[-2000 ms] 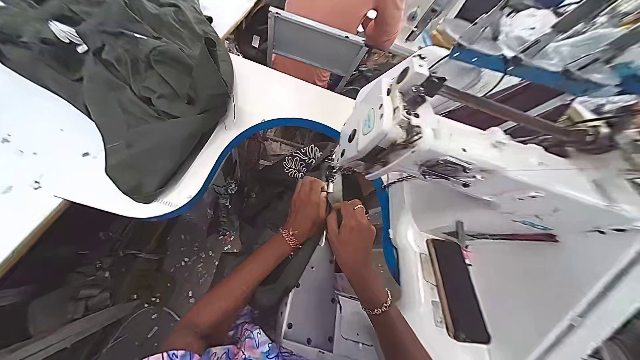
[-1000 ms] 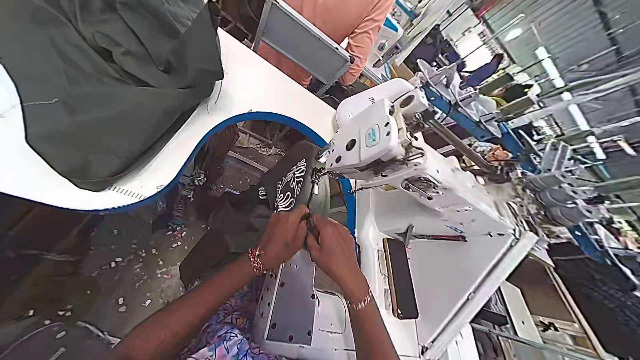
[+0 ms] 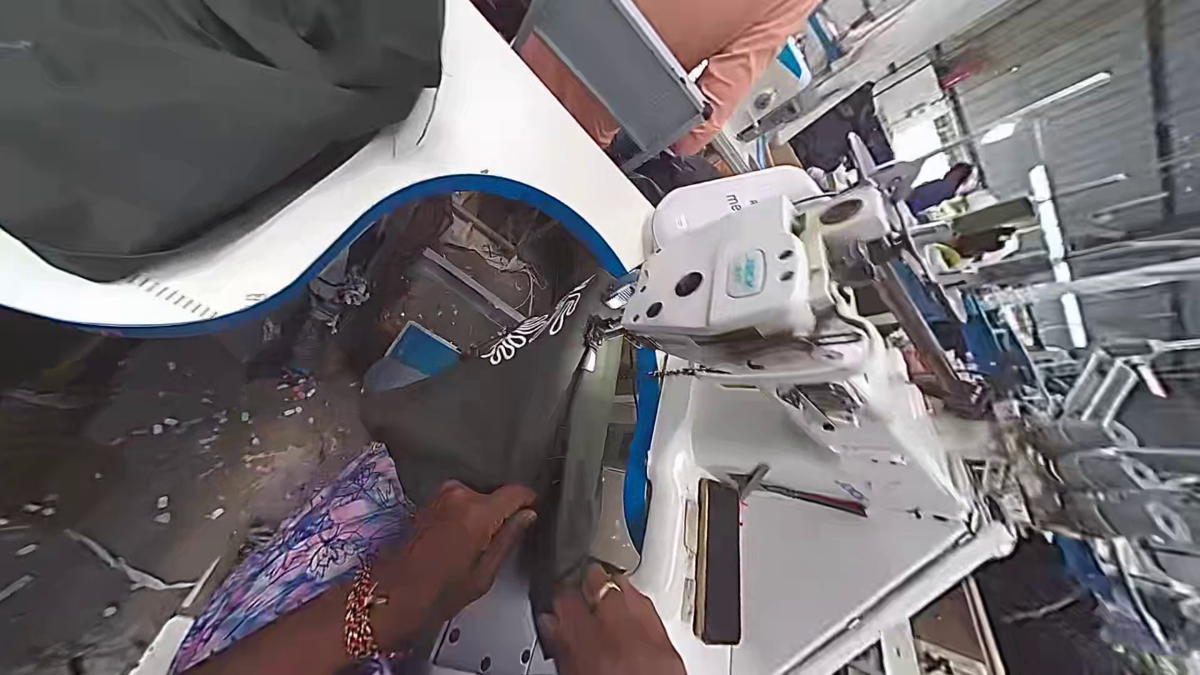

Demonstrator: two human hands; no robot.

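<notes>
Dark olive fabric with a white looped pattern (image 3: 469, 412) runs from under the needle area of a white industrial sewing machine (image 3: 731, 281) down to my hands. My left hand (image 3: 469, 539) grips the fabric's near edge between thumb and fingers. Lower and to the right, my right hand (image 3: 609, 619), with a ring on one finger, pinches the folded strip of the same fabric. Its fingertips are partly hidden by the cloth. Both hands are nearer to me than the presser foot (image 3: 589, 359), over the machine's narrow arm.
A large dark garment (image 3: 216, 122) lies on the white table with a blue edge (image 3: 534, 103). A dark phone-like object (image 3: 720, 562) and a thin tool (image 3: 816, 499) lie on the machine bed. A person in an orange top sits beyond, behind a grey chair back (image 3: 619, 70). Scraps litter the floor.
Both hands have moved toward me, away from the needle area, and a longer stretch of patterned fabric shows between them and the machine. The view has turned.
</notes>
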